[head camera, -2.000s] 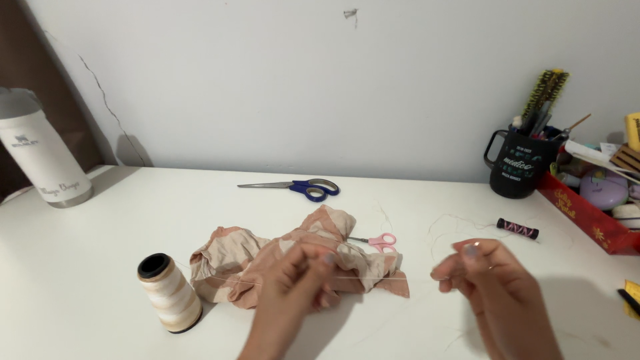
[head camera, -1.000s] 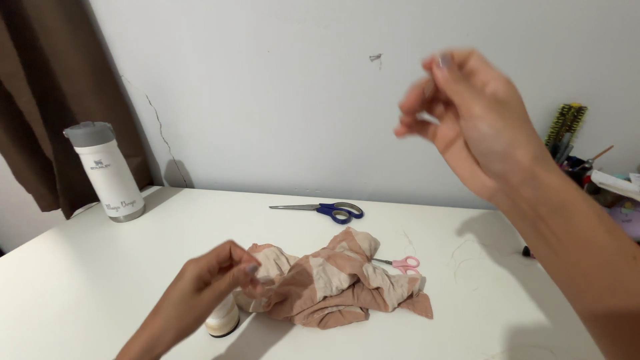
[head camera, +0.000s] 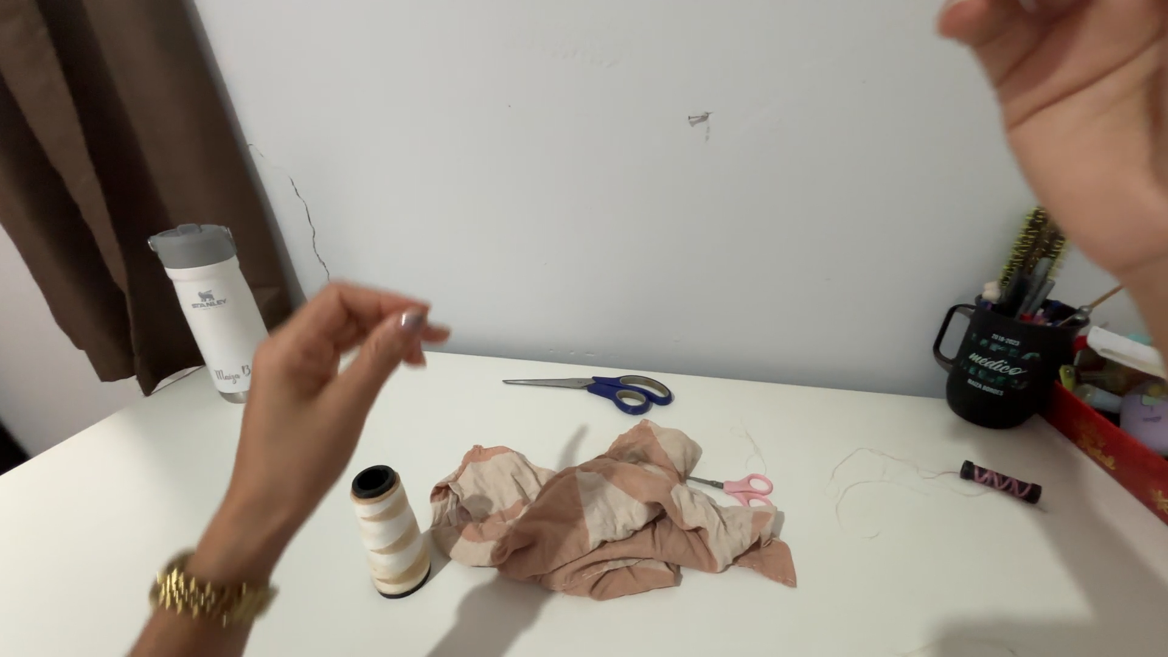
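Observation:
My left hand (head camera: 319, 392) is raised above the white table at the left, thumb and index finger pinched together; whether thread is between them is too fine to tell. High at the right edge is my right hand (head camera: 1077, 119), its fingertips cut off by the frame. Below and between the hands lies a crumpled pink and cream cloth (head camera: 630, 520). A cone of white and beige thread (head camera: 390, 538) stands upright beside its left end. Pink-handled scissors (head camera: 750, 489) lie partly under the cloth. A small dark spool with pink thread (head camera: 1000, 482) rests farther right, near loose thread (head camera: 844, 474).
Blue-handled scissors (head camera: 630, 392) lie behind the cloth, near the wall. A white bottle (head camera: 214, 319) stands back left by a brown curtain (head camera: 137, 182). At the back right, a black mug (head camera: 1004, 365) holds brushes and pens beside a red box (head camera: 1104, 447) of small items.
Both hands were low near the cloth two seconds ago, a strand between them. The right hand rose first and is now at the upper right; the left has since risen too.

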